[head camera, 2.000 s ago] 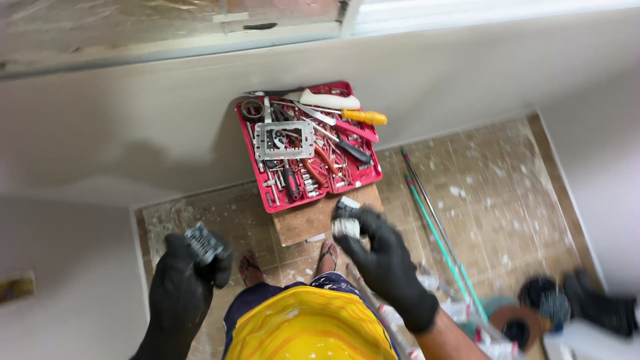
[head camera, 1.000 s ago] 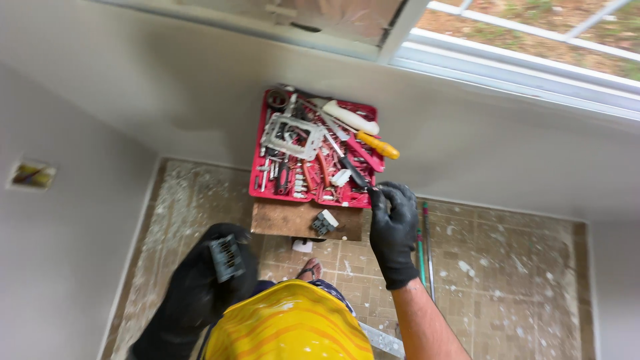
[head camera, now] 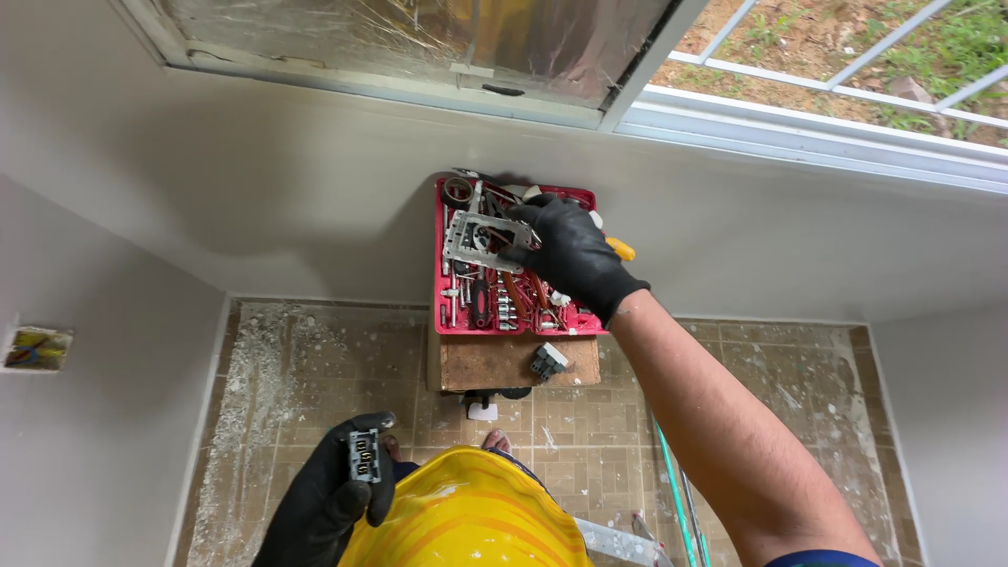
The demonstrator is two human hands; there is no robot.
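Note:
My left hand (head camera: 335,488), in a black glove, holds a small grey electrical module with brass-coloured contacts (head camera: 365,456) at the lower left. My right hand (head camera: 568,250), gloved in black too, reaches over the red tool case; its thumb and fingers grip the right end of a grey plastic mounting frame (head camera: 470,253). The case (head camera: 520,331) lies open, filled with sockets, a dark-handled screwdriver (head camera: 479,302), pliers and a roll of tape (head camera: 457,191). On the brown wooden surface (head camera: 480,364) in front of it lies a grey and white module (head camera: 549,361).
A wall box with wires (head camera: 38,349) is set in the left wall. A window with a white frame (head camera: 787,142) runs above. Green poles (head camera: 674,492) and an aluminium-coloured bar (head camera: 618,542) are at lower right. White debris (head camera: 264,394) covers part of the tiled floor.
My right hand has moved up and left from the case's right front edge to the mounting frame. The grey and white module, in my right hand two seconds ago, now lies on the wooden surface.

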